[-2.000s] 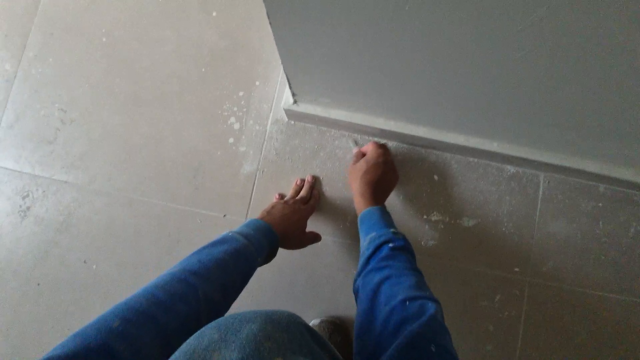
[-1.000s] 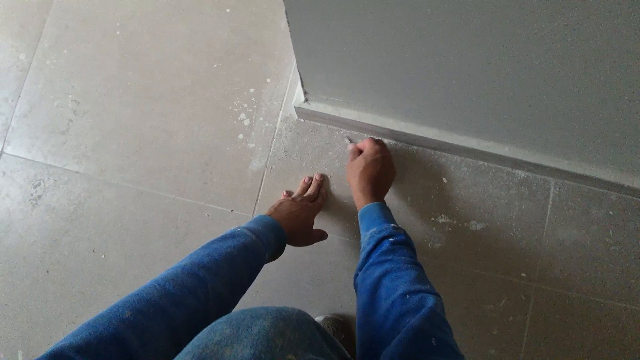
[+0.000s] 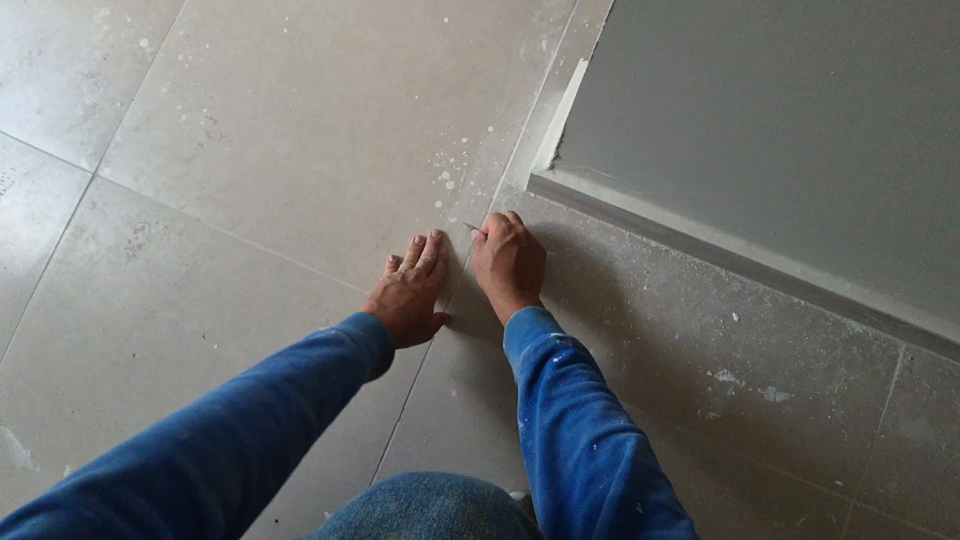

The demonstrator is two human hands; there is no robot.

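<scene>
My right hand [image 3: 510,259] is closed around a small, thin pointed metal tool [image 3: 470,226], whose tip sticks out to the left of my fingers, close over the tiled floor. Most of the tool is hidden in the fist, so its exact kind cannot be told. Just to the left, my left hand [image 3: 411,289] rests palm down on the floor tiles [image 3: 300,150], fingers apart and holding nothing. A grout joint [image 3: 493,196] runs between the two hands. White paint spots [image 3: 448,180] dot the tile above them.
A grey wall [image 3: 772,135] with a low baseboard [image 3: 675,240] stands at the right, its corner above my right hand. White dust and flakes [image 3: 726,376] lie on the tiles below the baseboard. My knee in blue denim [image 3: 427,510] is at the bottom edge.
My right hand, still gripping the tool, has moved left, away from the baseboard to the grout joint by the paint spots. The view has shifted left.
</scene>
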